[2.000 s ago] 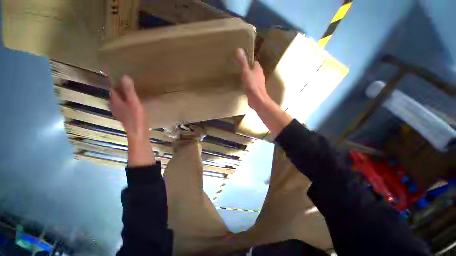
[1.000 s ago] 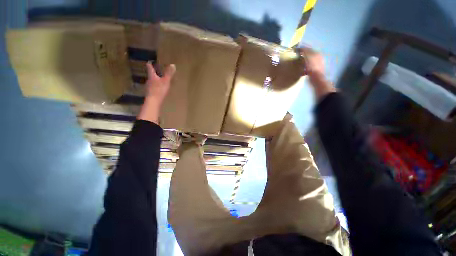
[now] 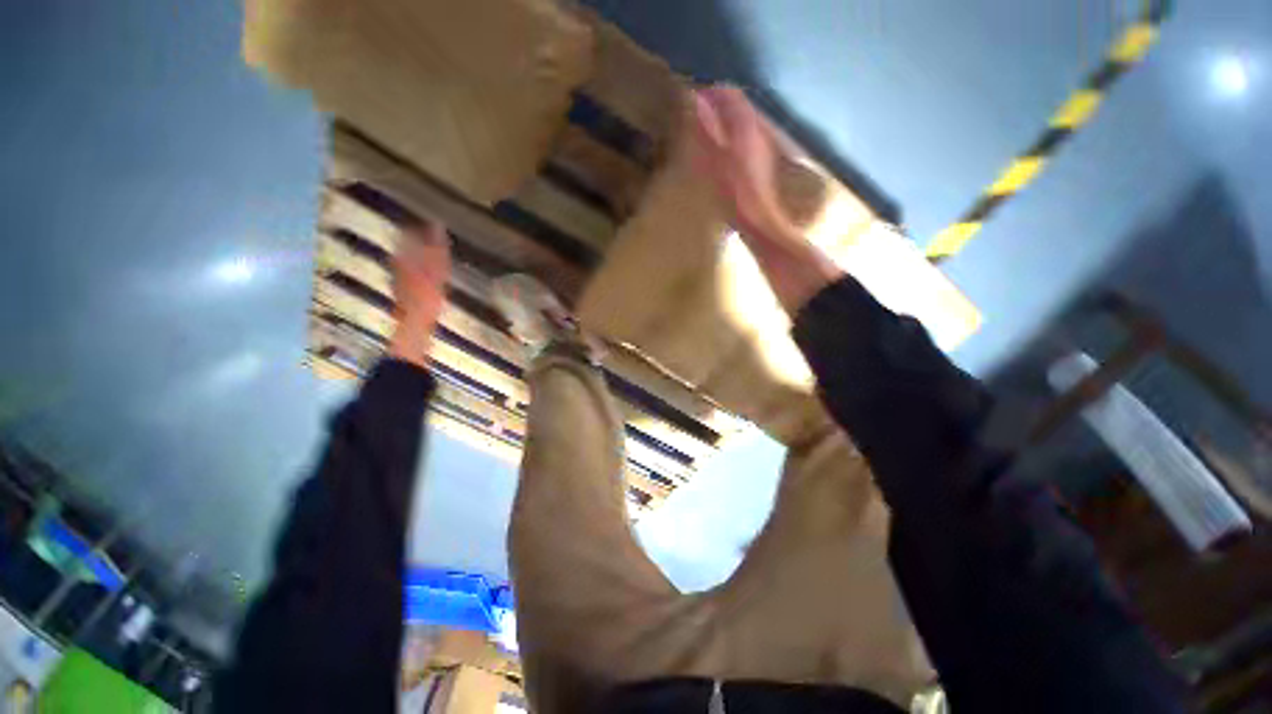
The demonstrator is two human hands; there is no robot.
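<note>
Brown sealed cartons (image 3: 670, 286) lie side by side on the slatted wooden pallet (image 3: 377, 230), at upper middle and right, with strong glare on the right part. Another brown carton (image 3: 433, 84) lies on the pallet at upper left, with bare slats between. My right hand (image 3: 746, 161) is over the right cartons, fingers extended, holding nothing; whether it touches them is unclear. My left hand (image 3: 420, 279) is blurred above the pallet slats, away from the cartons, and holds nothing visible.
My leg (image 3: 572, 460) and foot (image 3: 530, 310) are at the pallet's near side. Yellow-black tape (image 3: 1032, 168) crosses the floor at upper right. A white roll (image 3: 1151, 453) on a brown frame is at right. A blue bin (image 3: 453, 597) and a green thing (image 3: 105, 686) are at lower left.
The held carton was set down beside the right one on the pallet. My left hand has come off it and moved over the slats. My right hand moved from the far right edge to over the cartons.
</note>
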